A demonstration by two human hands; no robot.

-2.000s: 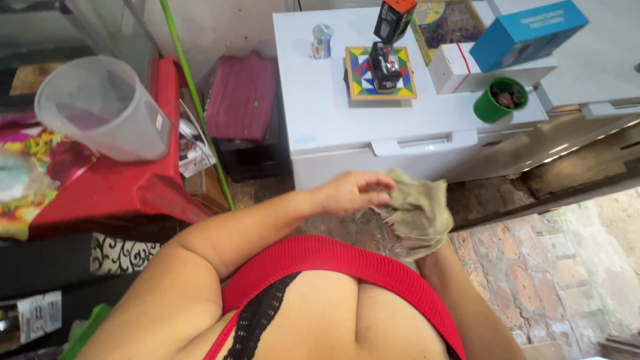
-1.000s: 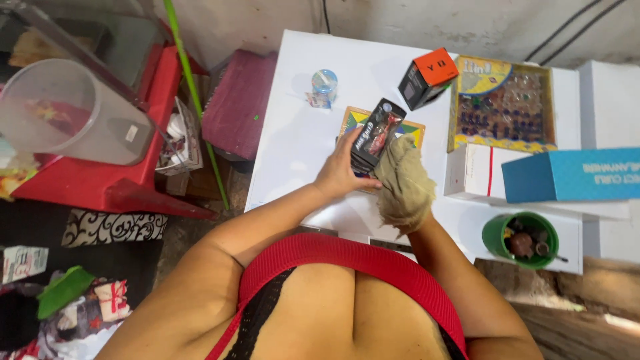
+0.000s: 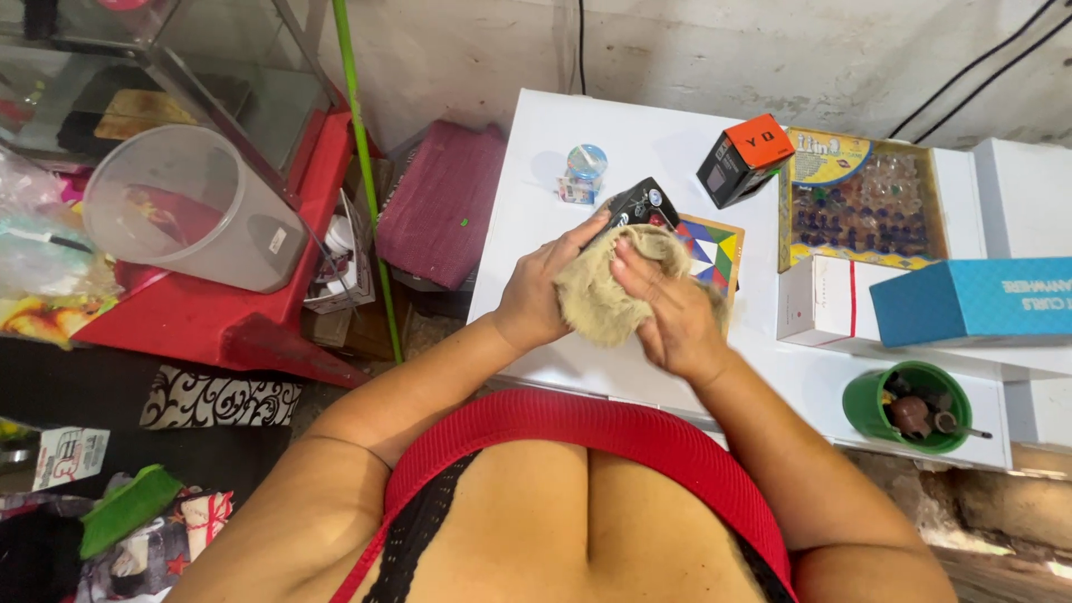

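Observation:
My left hand [image 3: 543, 289] grips a black printed box [image 3: 641, 201], whose lower part is hidden by a cloth. A beige cloth [image 3: 599, 293] lies over the box, pressed on by my right hand [image 3: 674, 314], its fingers on the fabric. Behind the cloth, a flat square piece with a colored geometric pattern [image 3: 720, 251] rests on the white freezer-like top [image 3: 553, 368]. A small jar with a blue lid [image 3: 587, 162] stands near the back left of that surface, and a black and orange box [image 3: 741, 163] stands farther right.
On the right are a boxed board game [image 3: 863, 205], a white box [image 3: 821, 301], a blue box [image 3: 971, 301] and a green container [image 3: 863, 408] with small items. Leftward, a clear plastic bin [image 3: 251, 226] sits on a red table [image 3: 268, 331] beside a green pole [image 3: 362, 151].
Two seconds ago my left hand was without the box; one second ago it held it. The cloth in my right hand, then beside the box, now covers part of it.

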